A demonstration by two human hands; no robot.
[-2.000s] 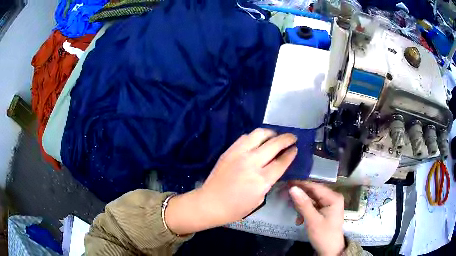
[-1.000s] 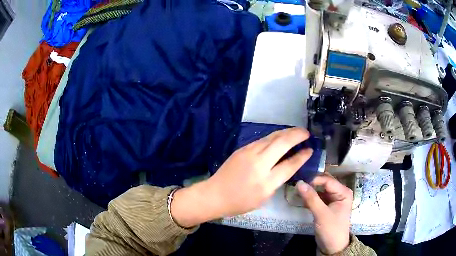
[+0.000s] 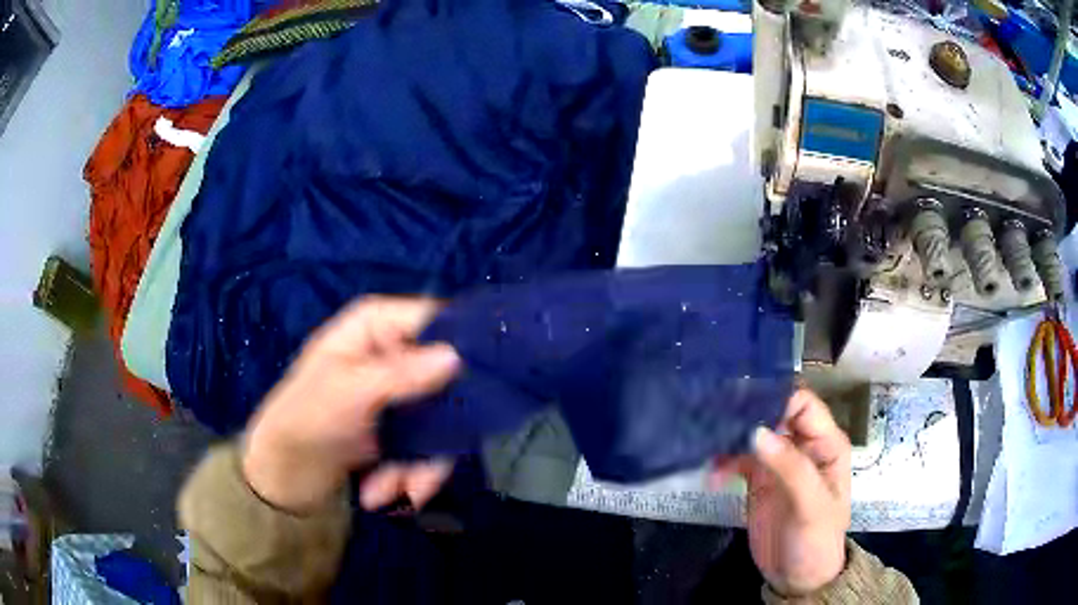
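Observation:
A navy fabric piece [image 3: 638, 355] is stretched between my hands, its right end at the presser foot area [image 3: 810, 236] of the overlock machine [image 3: 910, 118]. My left hand [image 3: 355, 396], slightly blurred, grips the left end of the piece in front of the large navy heap [image 3: 390, 177]. My right hand [image 3: 804, 496] pinches the lower right corner between thumb and fingers, just in front of the machine. The piece covers the near part of the pale cloth plate [image 3: 692, 177]. The needle is too small and dark to make out.
Red and orange scissor handles [image 3: 1050, 372] lie on white paper [image 3: 1023, 473] at right. Four ribbed knobs [image 3: 979, 248] stick out of the machine front. A rust-coloured heap [image 3: 130, 213] and bright blue fabric [image 3: 195, 53] are at left. The ruler-marked table edge [image 3: 662, 506] is nearest me.
My left hand has moved from beside the presser foot to the left and now holds the piece's left end, spreading it out. My right hand stays near the machine front at the corner.

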